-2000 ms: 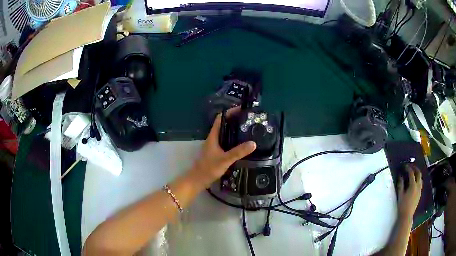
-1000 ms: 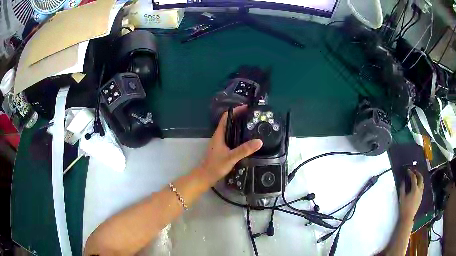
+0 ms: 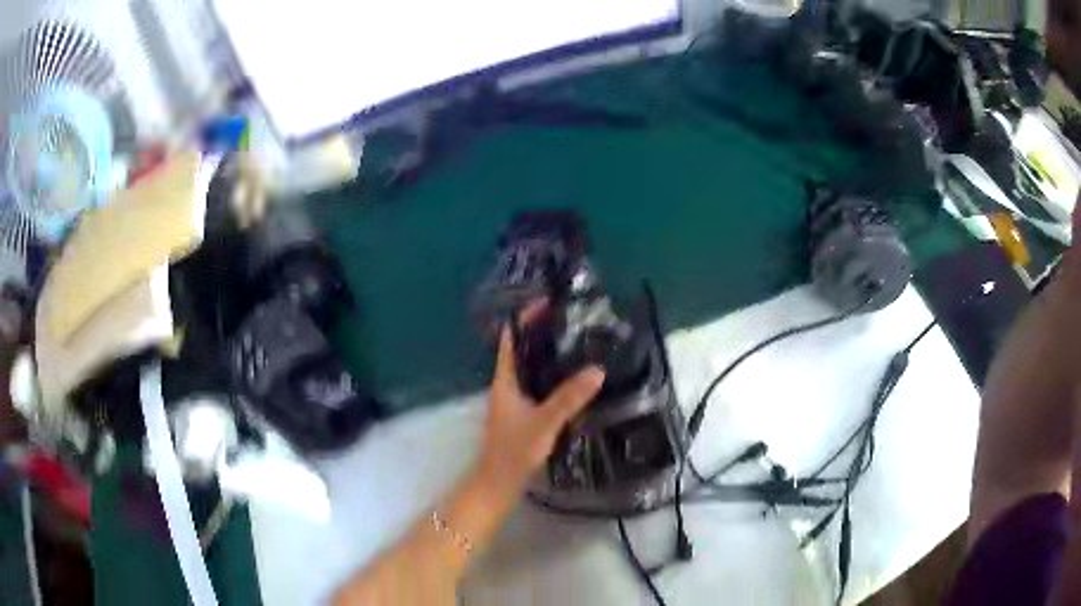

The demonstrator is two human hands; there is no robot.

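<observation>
The picture is blurred. My left hand (image 3: pixel 528 408) grips a dark dual-lens camera (image 3: pixel 640 444), thumb on its front and fingers at its left side. The camera stands on the whitish sheet, its round head above the blocky base with a square lens window. Thin black antennas rise at its sides. Black pigtail cables (image 3: pixel 818 483) run from its underside to the right. A bare arm shows at the right edge; my right hand itself is not in view.
Another dark camera (image 3: pixel 533 266) sits just behind. More dark cameras lie left (image 3: pixel 296 373) and one stands right (image 3: pixel 859 251). A dark mouse pad (image 3: pixel 954 310) is at right. The monitor (image 3: pixel 451 53) is at the far side, cardboard (image 3: pixel 113 272) and a fan (image 3: pixel 59 154) left.
The view has tilted and turned, showing more monitor and fan. My right hand has left the mouse and gone out of view. My left hand keeps its grip on the camera.
</observation>
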